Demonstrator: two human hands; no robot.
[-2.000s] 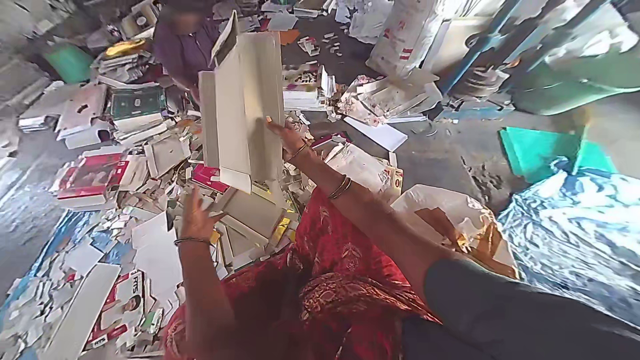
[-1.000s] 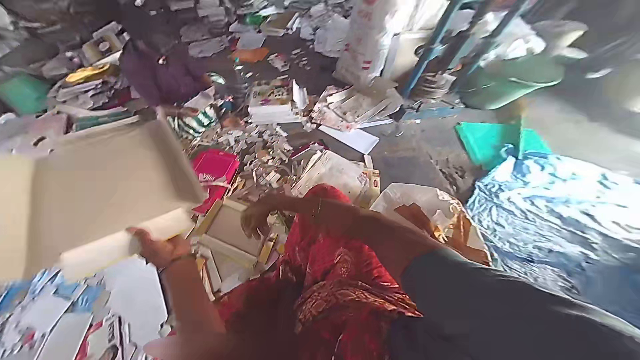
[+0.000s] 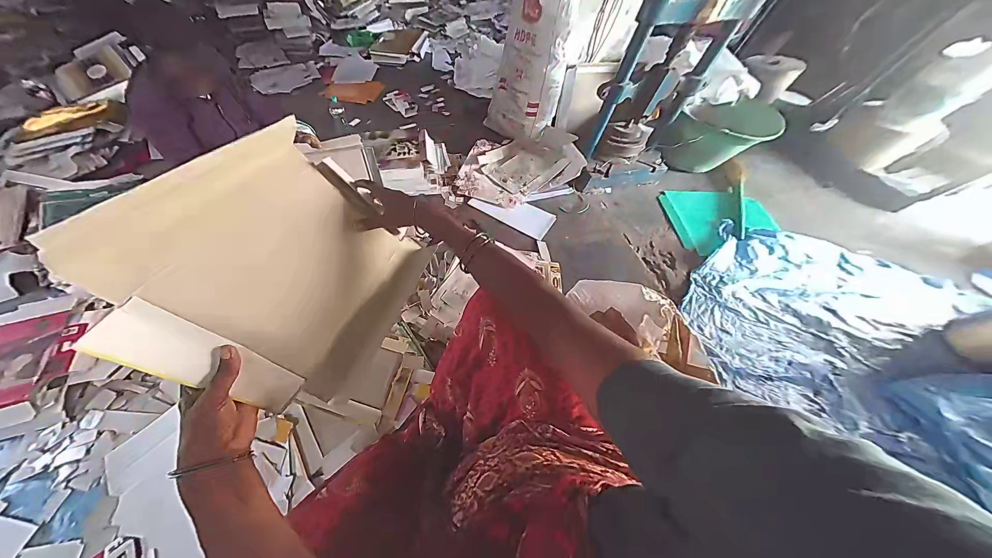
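A large opened-out cardboard box [image 3: 256, 256], plain beige on the side facing me, spans the left and middle of the view. My left hand [image 3: 221, 415] grips its near flap, thumb on top, fingers hidden beneath. At the far right edge, my right hand [image 3: 387, 208] has its fingers closed around a raised, narrow flap. The sheet is tilted above a heap of cardboard scraps [image 3: 101, 418]. Red patterned cloth [image 3: 504, 403] covers my lap, below my right forearm.
A person in purple [image 3: 194, 108] sits beyond the cardboard. A white woven sack [image 3: 527, 70], a blue metal frame [image 3: 620, 85] and a green tub [image 3: 721, 136] stand at the back. At right lie a teal sheet [image 3: 690, 221] and a shiny blue plastic sheet [image 3: 806, 310]; an open bag [image 3: 635, 298] is nearer.
The cardboard, upright and folded two seconds ago, is now spread wide. One second ago only my left hand held it, at the left; now my right hand is on its far edge too.
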